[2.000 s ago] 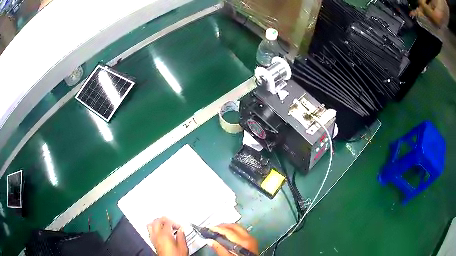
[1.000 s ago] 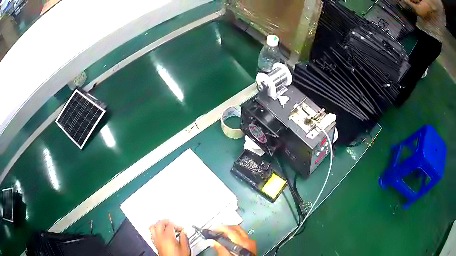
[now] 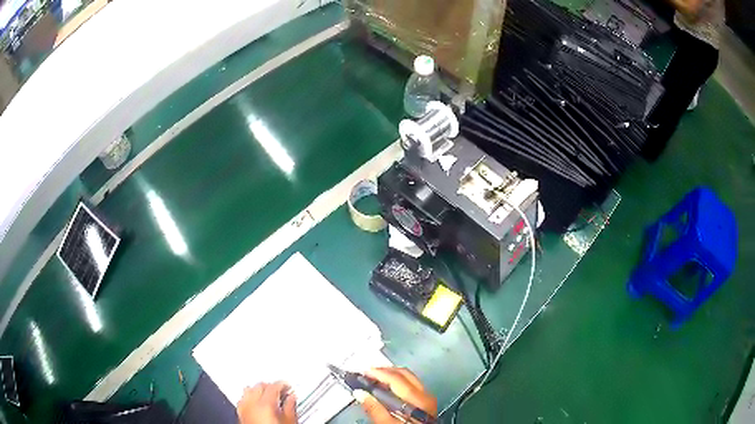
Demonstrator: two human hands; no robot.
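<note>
My right hand [image 3: 399,394] holds the dark soldering iron [image 3: 374,390], its thin tip pointing up and left over the white work pad [image 3: 286,319]. My left hand [image 3: 266,404] rests on the pad's lower part, fingertips bent down beside thin grey strips or leads [image 3: 321,396] lying between the hands. I cannot tell whether the fingers grip one. Both hands are cut off by the bottom edge. The iron tip is near the strips; contact is not clear.
The solder feeder [image 3: 451,217] with its wire reel [image 3: 429,131], the tape roll [image 3: 365,206] and the iron stand with yellow sponge [image 3: 441,307] are beyond the pad. Solar panels [image 3: 88,248] lie on the green conveyor. Right are black stacked parts [image 3: 563,108], a blue stool [image 3: 689,255] and a person [image 3: 691,66].
The solar panels have moved down and left along the conveyor. The view has shifted slightly. My left hand is a little farther from the iron tip; the right still holds the iron.
</note>
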